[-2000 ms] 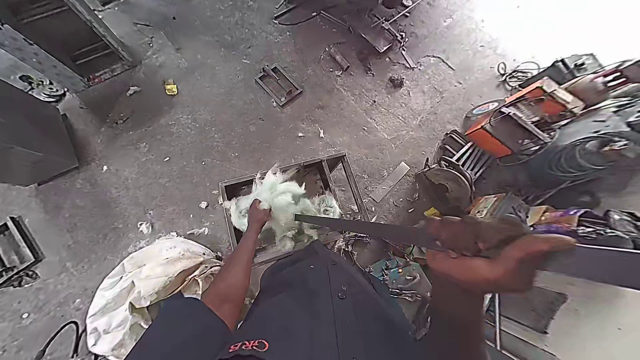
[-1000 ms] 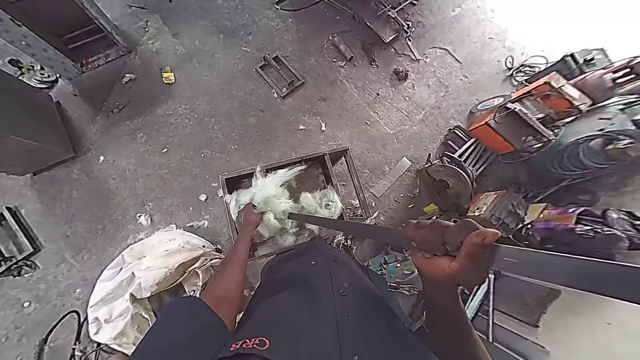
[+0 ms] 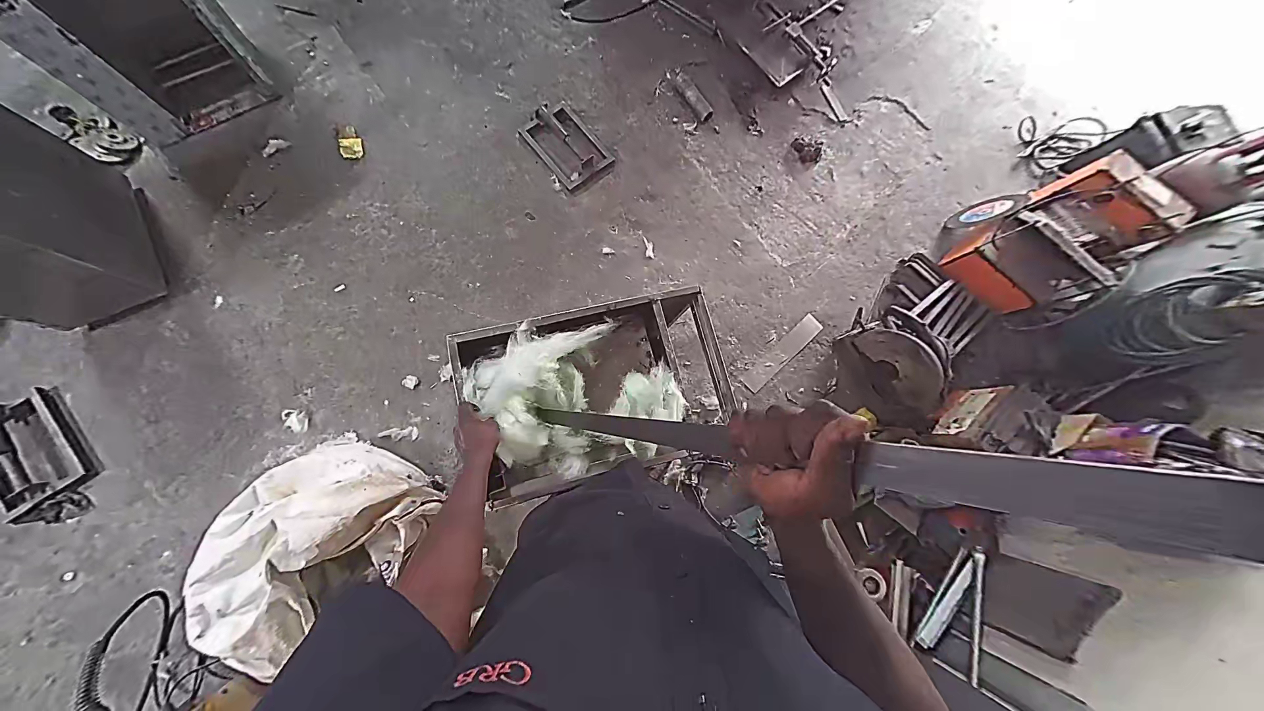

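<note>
My right hand is closed around a long flat metal bar, which runs from the right edge of the view down to the left. The bar's far end reaches into pale green fibrous wool. At the wool's left side, my left hand pinches its edge, the fingertips partly hidden. The wool lies in a rectangular metal frame box in front of my body, with a second tuft towards the box's right side.
A white sack lies left of my left arm. At right are an orange machine, a wire spool and coiled cable. A small metal frame and a flat metal strip lie on the concrete floor.
My right hand has moved left along with the bar. The wool has shifted, with more of the box's bottom showing between its tufts. My left hand stays at the wool's left side.
</note>
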